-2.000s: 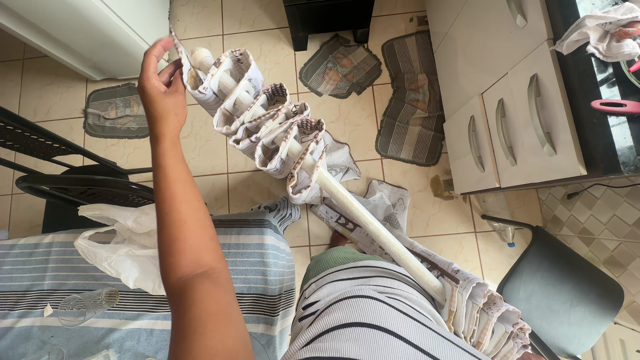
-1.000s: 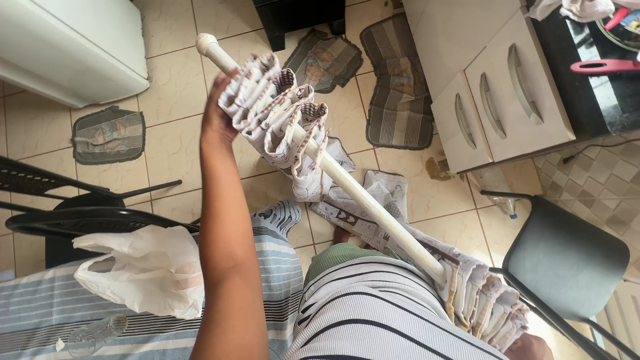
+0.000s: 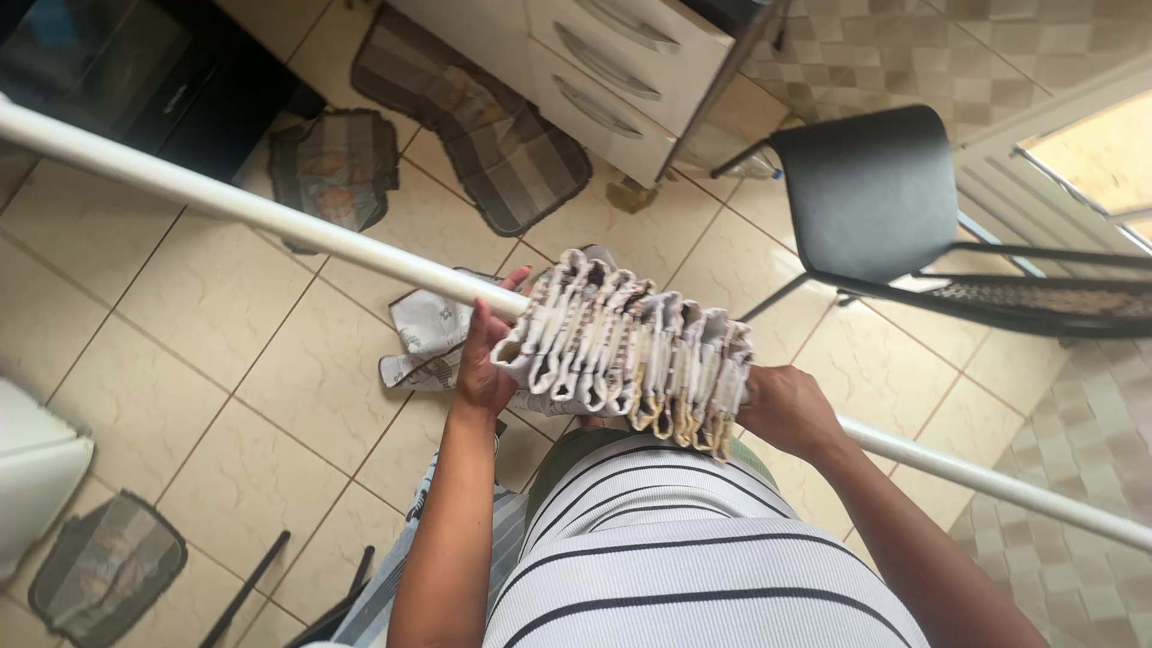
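A long white curtain rod (image 3: 270,216) runs slantwise across the head view. Printed pale curtain fabric (image 3: 621,346) is bunched in tight folds around its middle, and more of it hangs below toward the floor. Against the left end of the folds, my left hand (image 3: 490,355) cups the rod from below, thumb and fingers on either side of it. My right hand (image 3: 787,409) is closed around the rod at the right end of the folds; its fingertips are hidden.
A black chair (image 3: 868,193) stands at the right, by a white drawer cabinet (image 3: 621,72). Black furniture (image 3: 180,90) is at upper left. Grey mats (image 3: 333,171) lie on the tiled floor. A cloth-covered surface (image 3: 396,549) is at lower left.
The fabric, in two separate bunches on the rod before, is now gathered in one between my hands. My left hand has come down the rod to it. The view has shifted to the right.
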